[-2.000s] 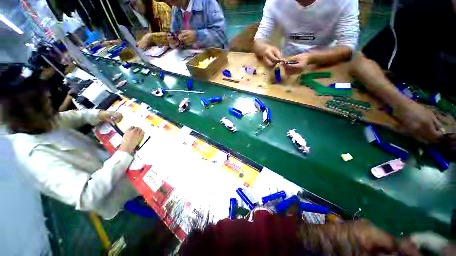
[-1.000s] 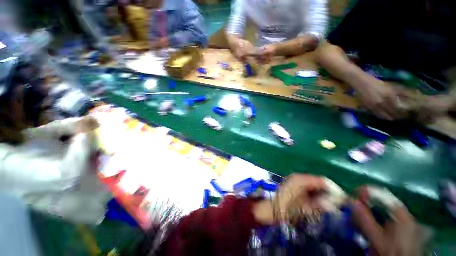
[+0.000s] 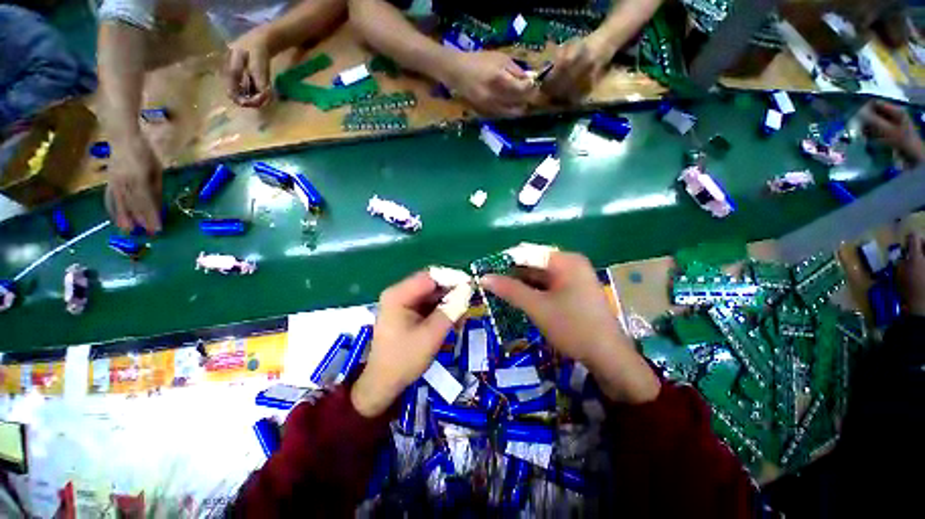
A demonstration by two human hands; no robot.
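Observation:
My left hand (image 3: 411, 324) and my right hand (image 3: 568, 309) meet in front of me above the heap of cells, with white finger cots on several fingertips. My right hand holds a small green circuit board (image 3: 494, 266) between thumb and fingers. My left fingertips touch the board's left end; whether they pinch a wire or part there is too small to tell. A green PCB panel (image 3: 507, 316) shows just below my hands. Blue battery cells (image 3: 527, 433) with white labels and thin leads are heaped beneath.
Green PCB panels (image 3: 756, 350) are piled at right. The green conveyor belt (image 3: 335, 258) crosses ahead, carrying pale toy car bodies (image 3: 394, 213) and blue cells. Other workers' hands (image 3: 497, 81) are across it. Printed card (image 3: 203, 426) lies at left.
The view has turned right and down, bringing the cell heap and panel pile into view. My hands, blurred and apart before, are now together at the small board.

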